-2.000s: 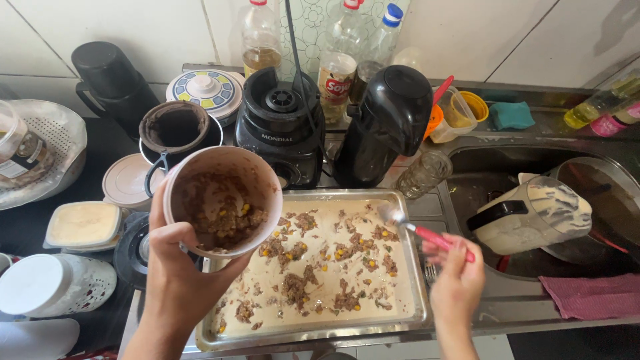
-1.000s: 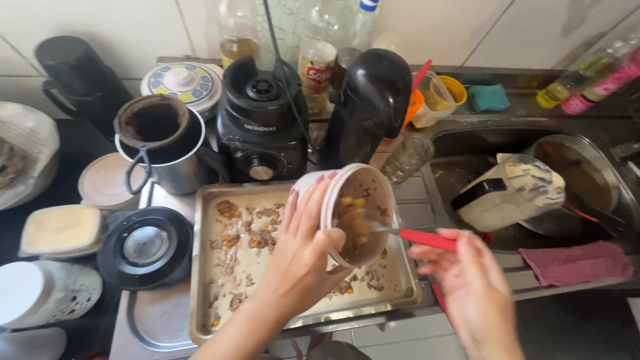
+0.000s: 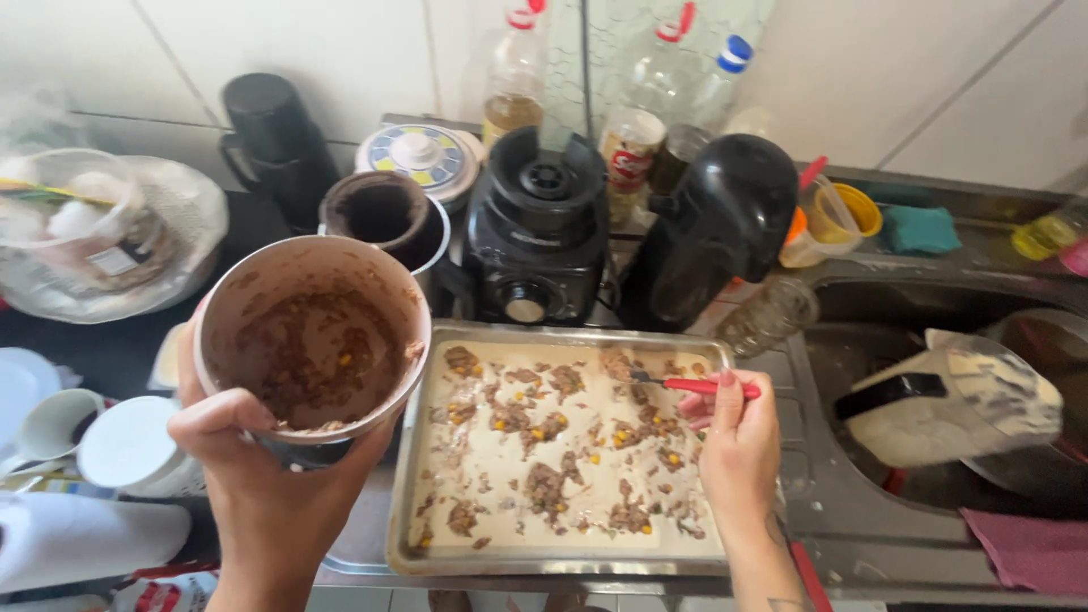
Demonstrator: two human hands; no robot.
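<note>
My left hand (image 3: 280,476) grips a round plastic tub (image 3: 319,340), tilted so its inside shows, with brown filling and bits of corn smeared on the walls and bottom. In my right hand (image 3: 735,425) is a red-handled spoon (image 3: 710,387), its head over the upper right of a metal baking tray (image 3: 561,565). Pale batter (image 3: 501,459) covers the tray, dotted with clumps of brown filling and yellow corn. The spoon's head is partly blurred against the filling.
Behind the tray stand a black blender base (image 3: 535,229), a black thermal flask (image 3: 722,229) and a cloth coffee strainer (image 3: 378,212) in a metal pot. A batter-smeared blender jar (image 3: 943,399) lies in the sink at right. A lidded white container (image 3: 136,442) is at left.
The tub has moved left, away from over the tray. The spoon, inside the tub one second ago, is now out over the tray's upper right.
</note>
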